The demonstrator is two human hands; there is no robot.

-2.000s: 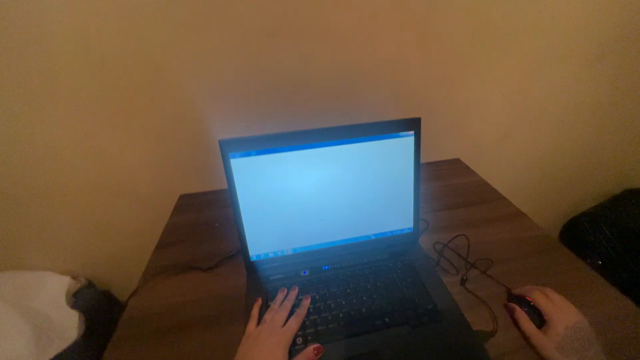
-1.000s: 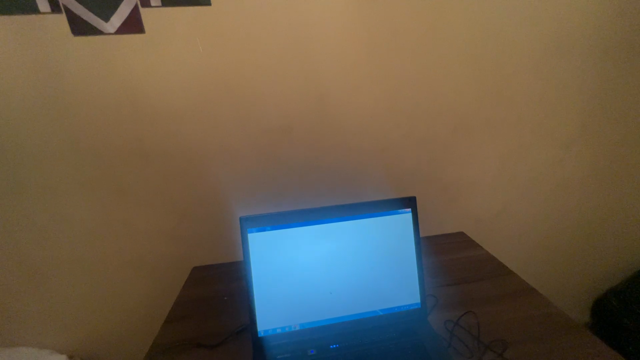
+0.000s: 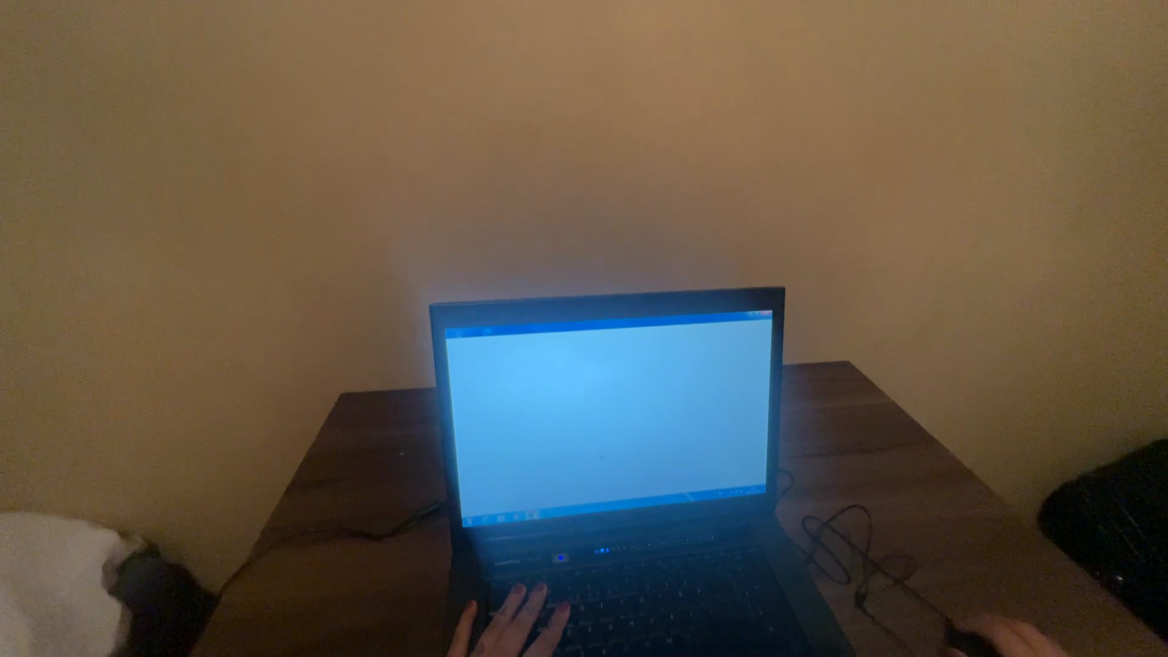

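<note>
A black laptop (image 3: 607, 415) stands opened on a dark brown wooden table (image 3: 867, 438), its screen lit with a mostly blank pale window. My left hand (image 3: 511, 625) rests with spread fingers on the left part of the keyboard (image 3: 657, 602); its lower part is cut off by the frame edge. At the bottom right, my right hand (image 3: 1008, 636) lies over a dark computer mouse (image 3: 967, 641), mostly out of frame. The mouse's thin cable (image 3: 858, 557) lies in loops between the mouse and the laptop.
Another dark cable (image 3: 383, 532) runs from the laptop's left side across the table. At the lower left are a white cloth (image 3: 55, 575) and a dark item (image 3: 160, 602). A black object (image 3: 1118, 529) is beyond the table's right edge. A plain wall (image 3: 584, 164) rises behind.
The view tilted up, then partly back down. Both hands, out of frame a second ago, show again at the bottom, the left on the keyboard and the right on the mouse, as two seconds ago.
</note>
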